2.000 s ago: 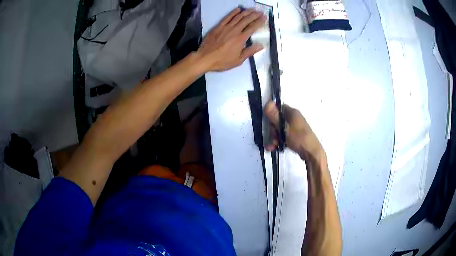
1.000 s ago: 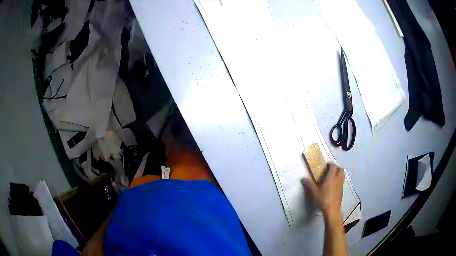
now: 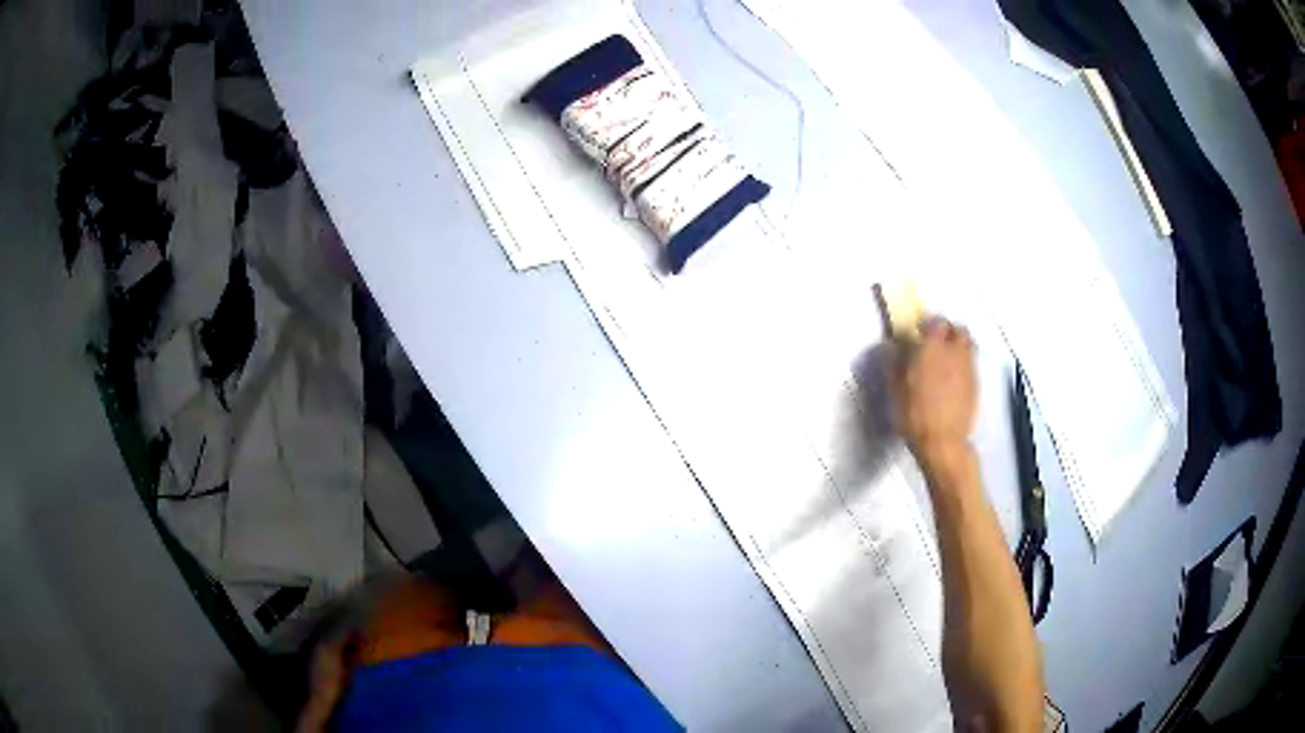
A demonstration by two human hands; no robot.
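Observation:
My right hand [image 3: 937, 384] grips one end of a pale tan wooden block [image 3: 903, 309] above or on the long white paper pattern [image 3: 716, 387]; whether the block touches it cannot be told. The pattern has thin drawn lines and a stepped corner. The wrapped bundle [image 3: 651, 155], with dark blue ends and a corded white middle, lies on its far part. Black shears [image 3: 1032, 501] lie right of my right forearm, partly hidden by it. My left hand [image 3: 329, 676] is low at the left by my lap, dim and blurred, its fingers unclear.
Another white pattern piece [image 3: 1095, 387] lies to the right. Beyond it are a dark cut piece [image 3: 1224, 301] and a pale strip [image 3: 1126, 151]. A small black-and-white offcut [image 3: 1216, 590] lies near the right table edge. Scraps [image 3: 294, 430] are heaped below the table's left edge.
My right hand has moved the block farther up along the pattern. The view has shifted, bringing the wrapped bundle into sight. Since two seconds ago, the shears left my hand and my left hand left the table.

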